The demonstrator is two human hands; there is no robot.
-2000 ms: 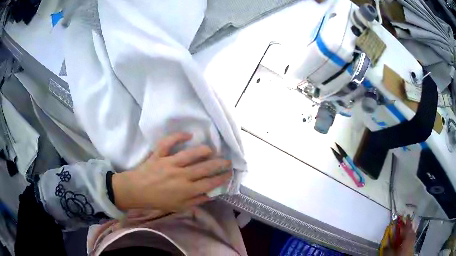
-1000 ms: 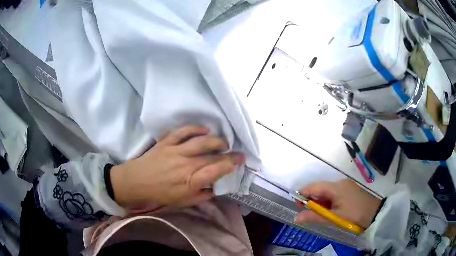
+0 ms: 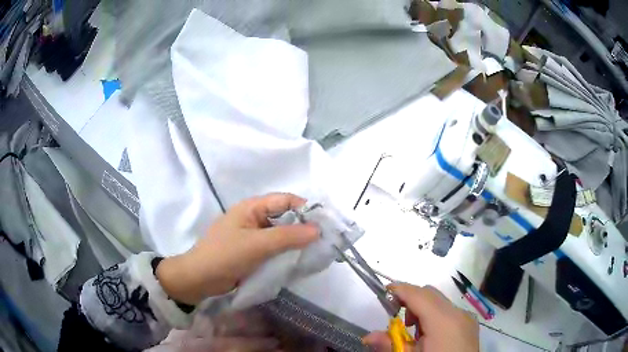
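My left hand (image 3: pixel 241 244) pinches the bunched edge of a pale garment panel (image 3: pixel 255 96) between thumb and fingers, above the table's front edge. My right hand (image 3: pixel 430 320) holds scissors (image 3: pixel 368 275) by their orange-yellow handle, at the lower right. The blades point up and left to the pinched edge, near the left fingertips. Whether they cut into the fabric cannot be told. The rest of the panel spreads away from me over the table, with its grey side (image 3: pixel 365 62) showing at the back.
The white sewing machine (image 3: pixel 468 172) stands at the right, with a black strap (image 3: pixel 551 234) over its arm. Small thread snips (image 3: pixel 474 295) lie beside its bed. A measuring tape (image 3: pixel 323 323) runs along the front edge. Grey bundles (image 3: pixel 578 103) lie beyond the machine.
The right hand has brought the scissors from the right end of the table to the fabric. The left hand has changed from lying flat on the fabric to pinching a raised edge.
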